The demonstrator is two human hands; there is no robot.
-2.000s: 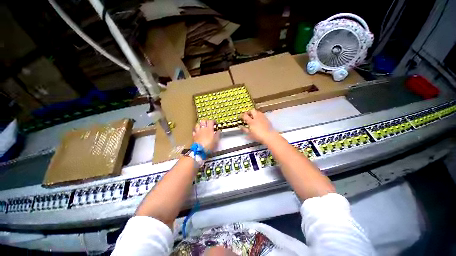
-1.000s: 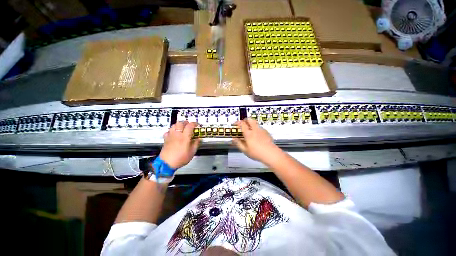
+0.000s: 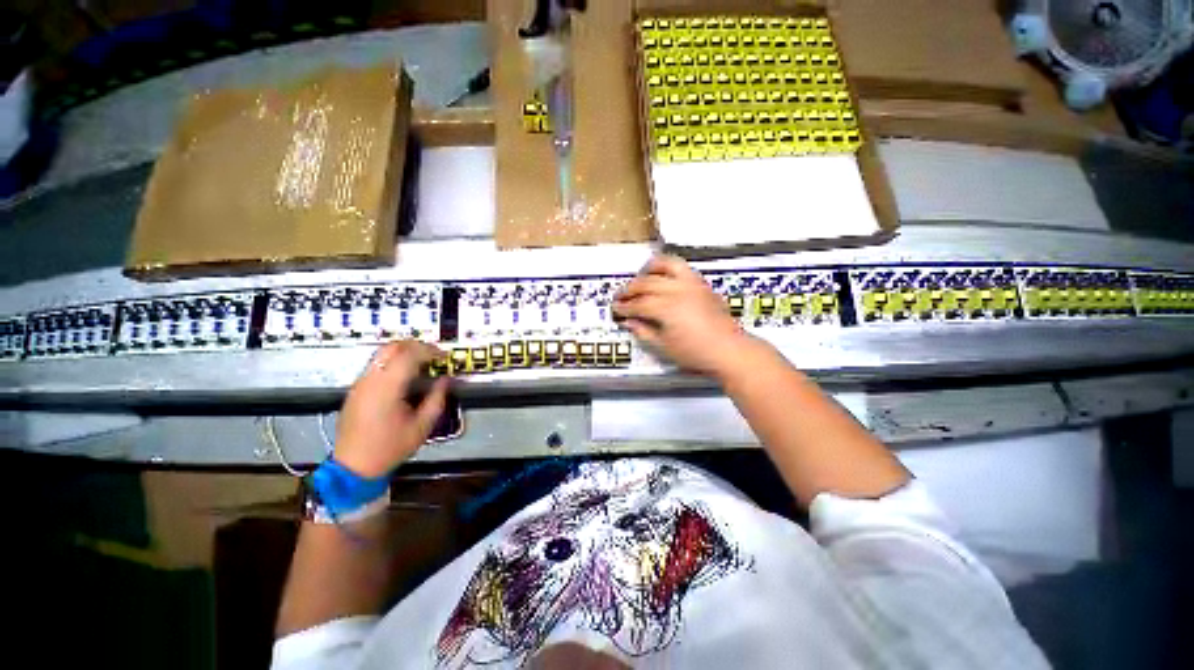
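A row of small yellow-and-black transformers (image 3: 543, 353) stands on the front edge of the silver conveyor rail (image 3: 733, 369). My left hand (image 3: 390, 403), with a blue wrist strap (image 3: 348, 488), has its fingertips on a transformer at the row's left end. My right hand (image 3: 681, 321) is over the right end of a circuit board panel (image 3: 537, 312), fingertips together; whether it holds a transformer is hidden. The component tray (image 3: 773, 199) behind the rail has rows of yellow blocks at the back and a bare white front.
Panels farther right (image 3: 932, 295) carry yellow blocks; left ones (image 3: 186, 325) show none. A closed carton (image 3: 275, 170) is back left. A pale glue dispenser (image 3: 563, 118) lies or hangs over the cardboard pad (image 3: 524, 196) near loose blocks (image 3: 536, 115). A fan (image 3: 1113, 33) is at far right.
A block of transformers was lifted from the tray at first; both hands then held a row at the rail. Now the row rests on the rail edge, and my right hand is above the panel.
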